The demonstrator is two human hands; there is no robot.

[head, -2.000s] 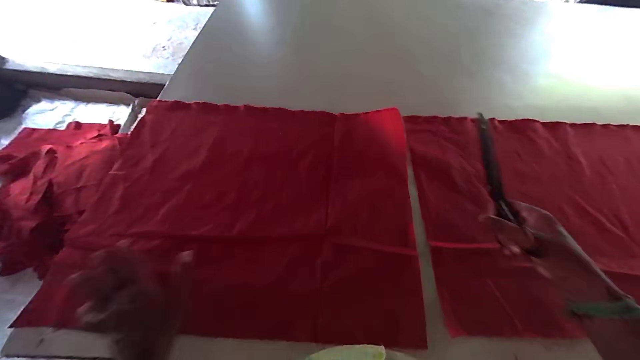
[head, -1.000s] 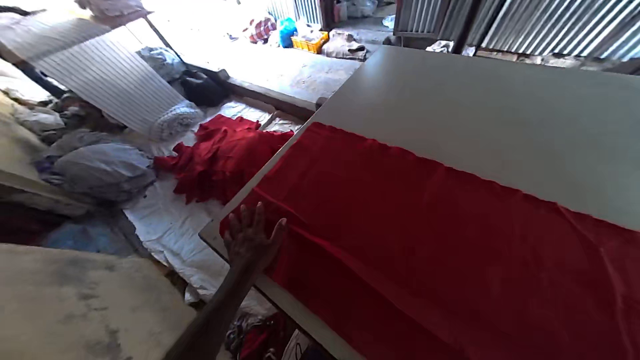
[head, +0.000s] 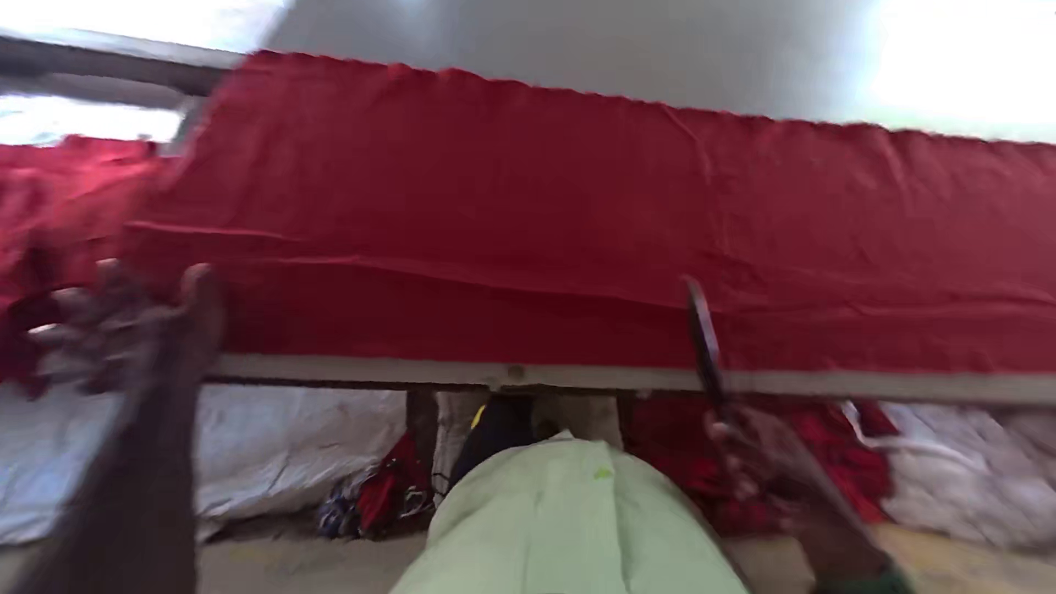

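Observation:
A long piece of red cloth (head: 462, 198) lies on the table (head: 577, 41), its front side along the table's near edge, with creases running lengthwise. At the cloth's left end is my left hand (head: 124, 330), fingers spread; blur hides whether it touches the cloth. My right hand (head: 759, 462) is closed around the handles of dark scissors (head: 705, 338), near the table's front edge. The blades point up and away, over the near part of the cloth, and look closed together.
Left of the table is a heap of red cloth (head: 74, 198). White sheeting (head: 305, 445) lies below the table's near edge, and more red cloth (head: 676, 445) and a whitish bundle (head: 973, 470) are under it at right. A ledge (head: 99, 62) runs behind at left.
Two seconds ago two separate red pieces lay side by side with a gap between; now one long piece covers that stretch. The view has swung back from the left, bringing the scissors into sight again.

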